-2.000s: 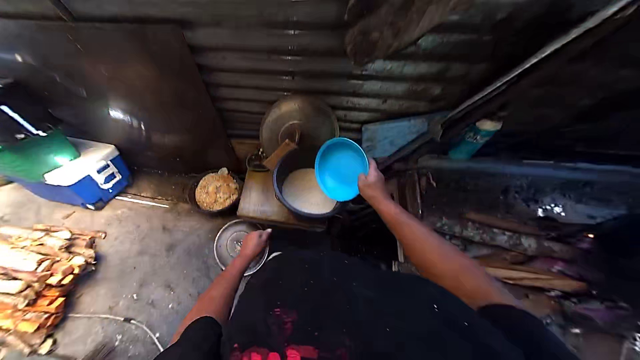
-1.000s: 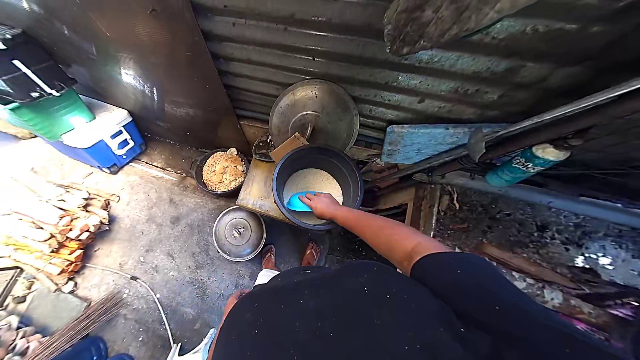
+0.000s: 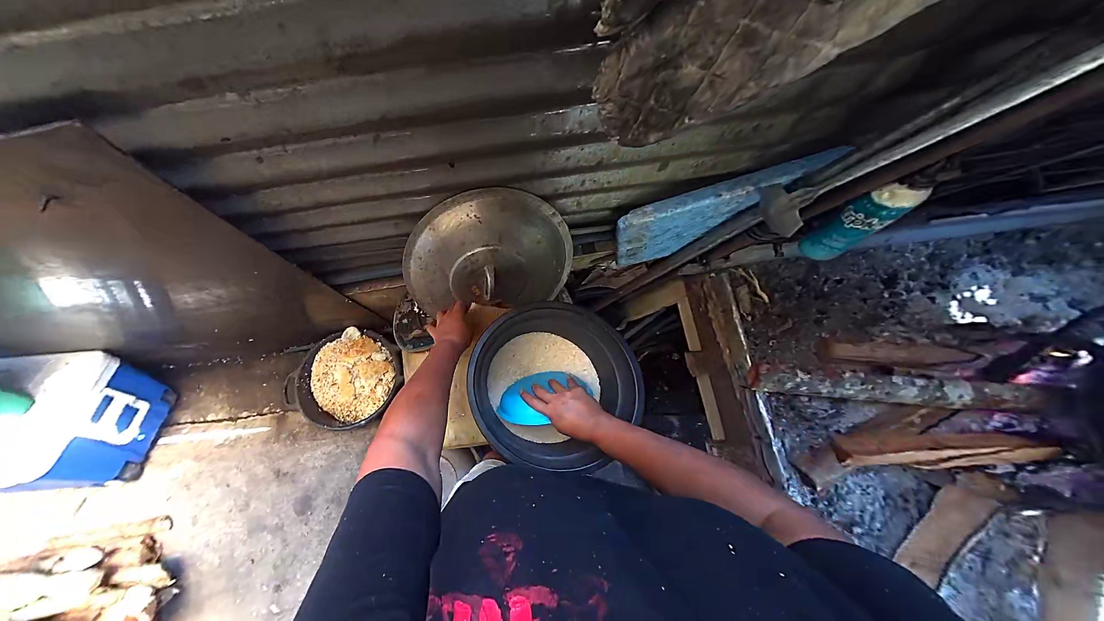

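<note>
A black pot or tub [image 3: 623, 379] holds a pale, grainy, rice-like food [image 3: 545, 349]. Inside it a bright blue plastic bowl [image 3: 523, 405] lies tilted on the grains, with my right hand [image 3: 569, 407] spread over its side. My left hand [image 3: 450, 328] reaches to the lower edge of a large round metal lid [image 3: 517, 228] that leans against the corrugated wall; the fingertips are too small to show whether they grip it. A wooden board [image 3: 457, 423] lies beside the pot. To the left stands a dark pan [image 3: 297, 388] heaped with yellowish-brown food [image 3: 354, 377].
Firewood [image 3: 906, 388] lies in a sooty hearth at the right, with a faint glow. A blue and white cooler [image 3: 138, 423] and stacked split wood [image 3: 103, 573] are at the left. A teal bottle [image 3: 849, 226] hangs by a bar near a blue board [image 3: 690, 220].
My left hand, out of view one second ago, now reaches to the large lid. The blue bowl, held up above the pot two seconds ago, is down in the grains.
</note>
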